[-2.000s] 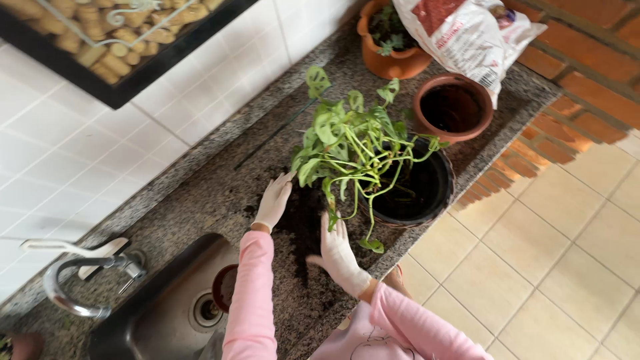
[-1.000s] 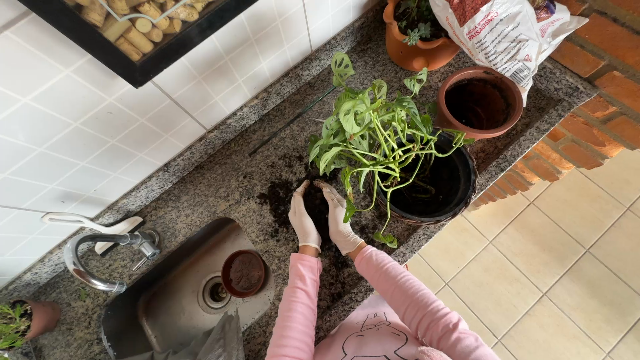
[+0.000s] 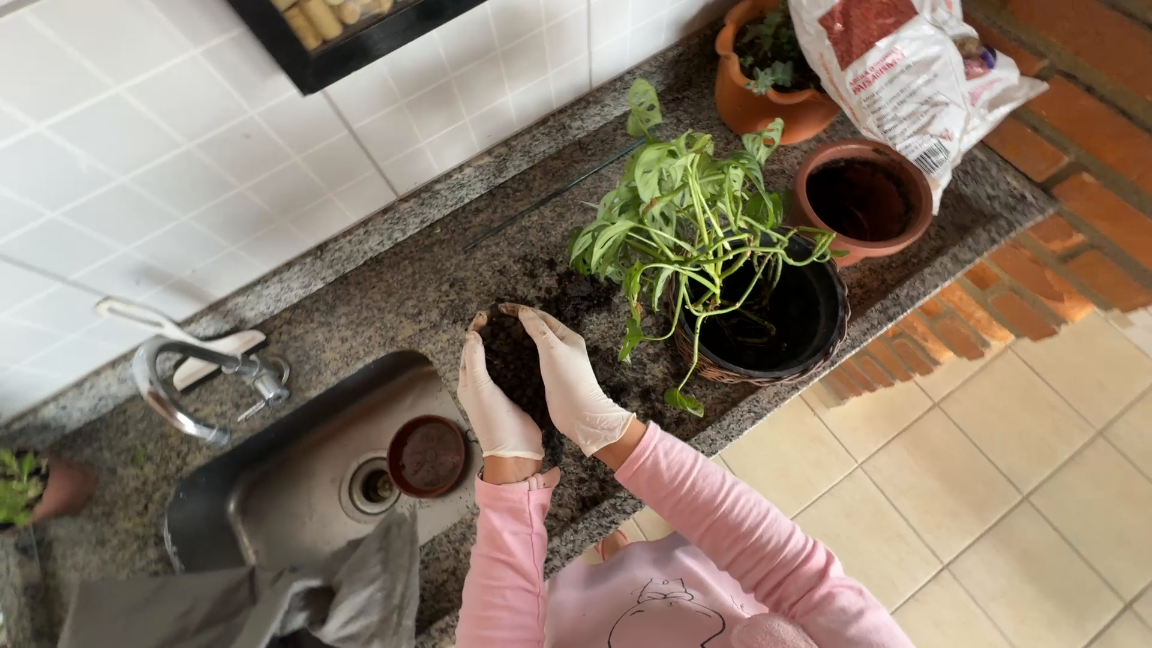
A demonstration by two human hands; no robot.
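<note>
My left hand [image 3: 495,400] and my right hand [image 3: 571,382], both in pale gloves, are cupped around dark potting soil [image 3: 513,360] on the granite counter, just right of the sink. Their fingertips nearly meet at the far side of the soil. More loose soil lies scattered beyond and beside the right hand. To the right, a leafy green plant [image 3: 697,207] with long trailing stems leans out of a black plastic pot [image 3: 801,315] that sits in a wicker basket. An open terracotta-coloured pot [image 3: 864,202] with dark residue inside stands behind it.
A steel sink [image 3: 297,504] holds a small round brown saucer [image 3: 428,456]; a chrome faucet [image 3: 180,387] and a white-handled brush or squeegee [image 3: 220,351] are beside it. Grey cloth or plastic [image 3: 360,576] overhangs the sink. A potted succulent [image 3: 774,63] and white printed bag [image 3: 900,81] stand far right.
My hands, first apart near the plant with the left hand beyond the right, have come together around soil and moved toward the sink. The plant remains leaning from its pot.
</note>
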